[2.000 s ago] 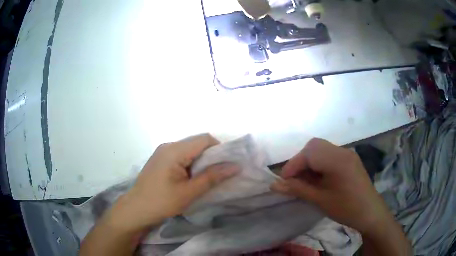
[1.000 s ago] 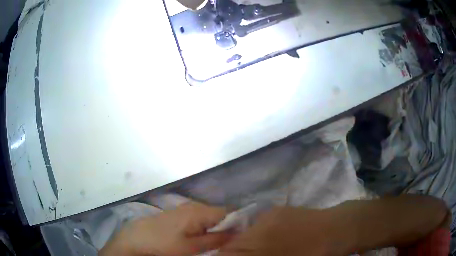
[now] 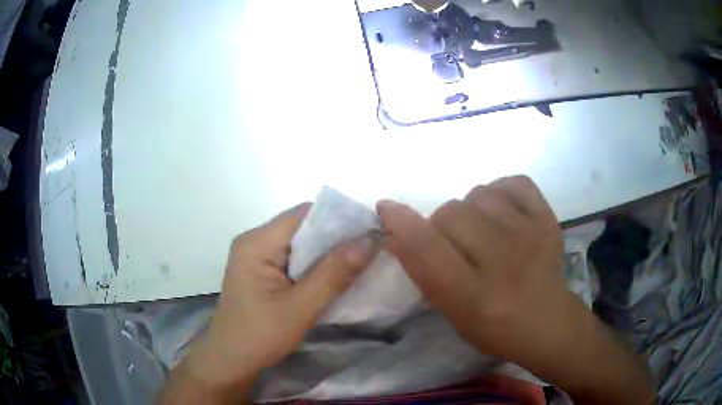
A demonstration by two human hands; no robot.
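Observation:
A pale grey-white garment piece [image 3: 372, 348] lies over my lap, with one folded corner raised at the front edge of the white table. My left hand [image 3: 277, 293] grips this corner between thumb and fingers, and the tip points up. My right hand [image 3: 491, 253] is just right of it, with its thumb and curled fingers pinching the cloth's edge beside my left thumb. What lies inside the right fist is hidden.
The white table [image 3: 190, 158] has a dark strip at left. The needle plate [image 3: 447, 67] and presser foot are at the top. A grey-white bin [image 3: 111, 356] is below left. A dark cloth [image 3: 620, 253] and grey cloth heap [image 3: 689, 277] are at right.
Since one second ago, both hands have risen from low at the lap to the table's front edge, with a cloth corner now held up between them. The camera view has also shifted.

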